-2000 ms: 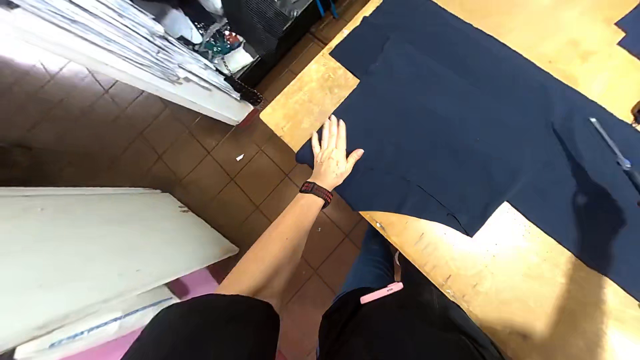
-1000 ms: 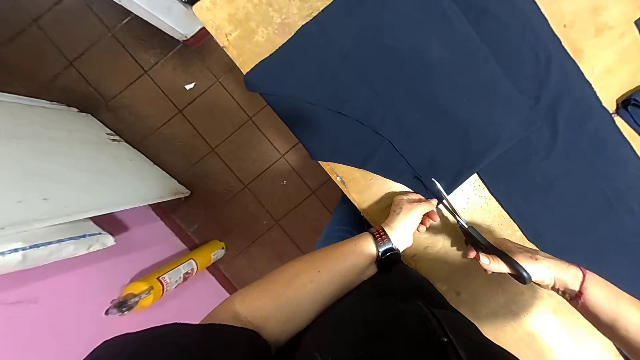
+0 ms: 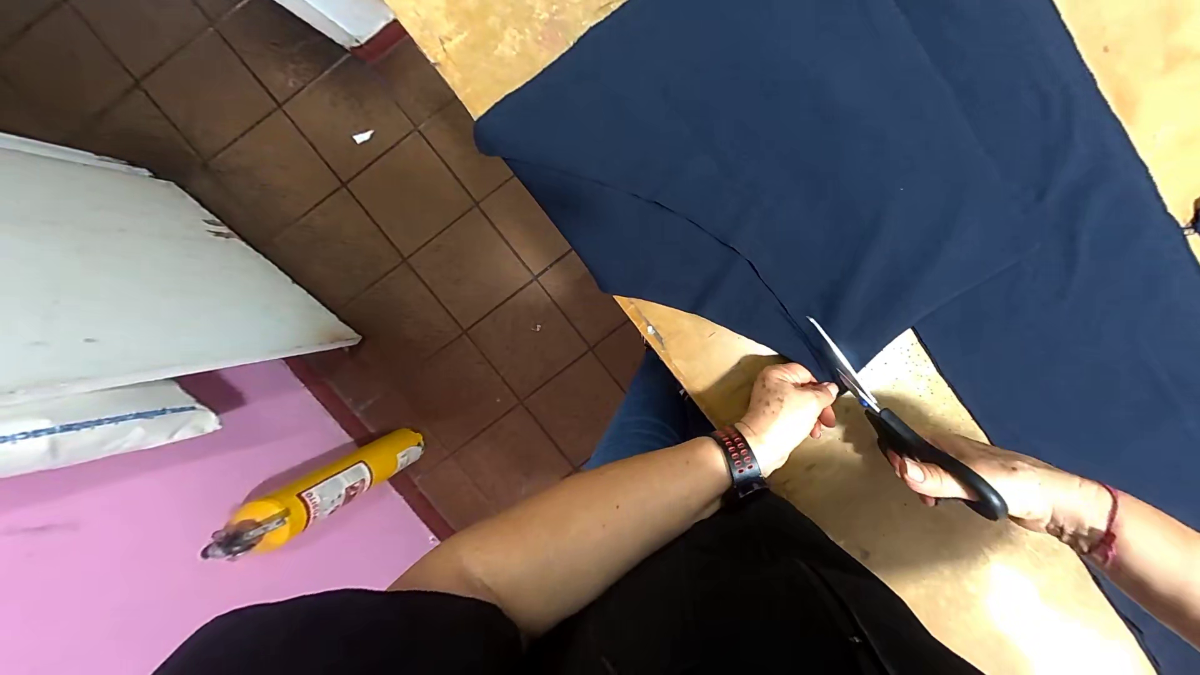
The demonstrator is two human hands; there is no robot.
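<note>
Navy blue fabric (image 3: 750, 141) lies over a wooden table (image 3: 900, 525), and its left corner hangs past the table edge. A dark curved line or cut edge runs across it toward my hands. My left hand (image 3: 789, 412), with a dark watch band at the wrist, pinches the fabric's lower tip. Just to the right, my right hand (image 3: 984, 478) holds black-handled scissors (image 3: 900, 436) by the loops. Their blades are partly apart and meet the fabric beside my left fingertips; the lower blade is partly hidden.
Brown floor tiles (image 3: 422, 225) lie left of the table. A white panel or cabinet (image 3: 150, 272) stands at the left, above a white sack (image 3: 112, 427). A yellow fire extinguisher (image 3: 347, 487) is by the pink wall (image 3: 94, 553). A small white scrap (image 3: 363, 137) lies on the tiles.
Two seconds ago my left hand lay flat on the fabric's left corner; now it pinches the lower tip. My right hand with the scissors has come into view beside it. The view has shifted.
</note>
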